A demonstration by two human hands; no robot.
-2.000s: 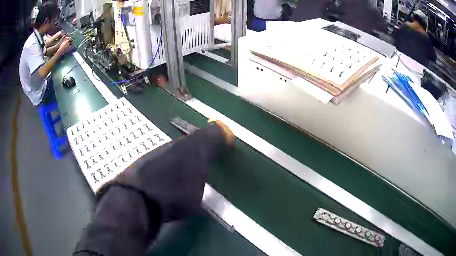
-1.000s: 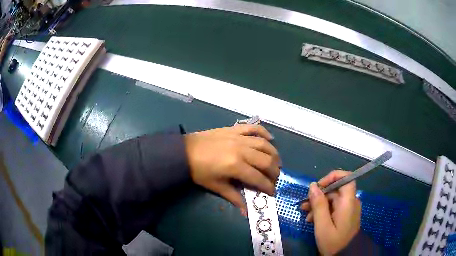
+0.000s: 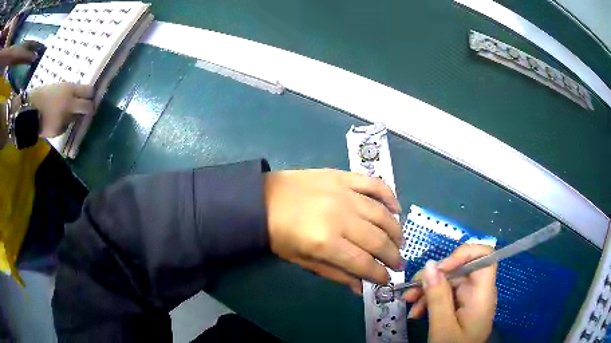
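The carrier strip [image 3: 385, 325] lies lengthwise in front of me, with round units in its seats. My left hand [image 3: 335, 224] lies over the middle of the strip, fingers on it and hiding that part. My right hand [image 3: 459, 291] holds the tweezers [image 3: 512, 249] like a pen. Their tips are at a round unit [image 3: 384, 293] just below my left fingers; whether they grip a tiny piece cannot be seen. The blue grid tray [image 3: 536, 288] lies right of the strip, partly behind my right hand, with pale pieces near its left end.
White parts trays [image 3: 90, 43] are stacked at the upper left, with another person's hands and watch beside them. Another white tray [image 3: 596, 311] is at the right edge. A second strip [image 3: 529, 69] lies beyond the white rail [image 3: 321, 70]. Clear tape [image 3: 238, 77] is on the green surface.
The tweezers' tips have moved from the blue tray to a round unit in the strip. The strip's far end now shows beyond my left hand. Another person's hands have appeared at the left trays.
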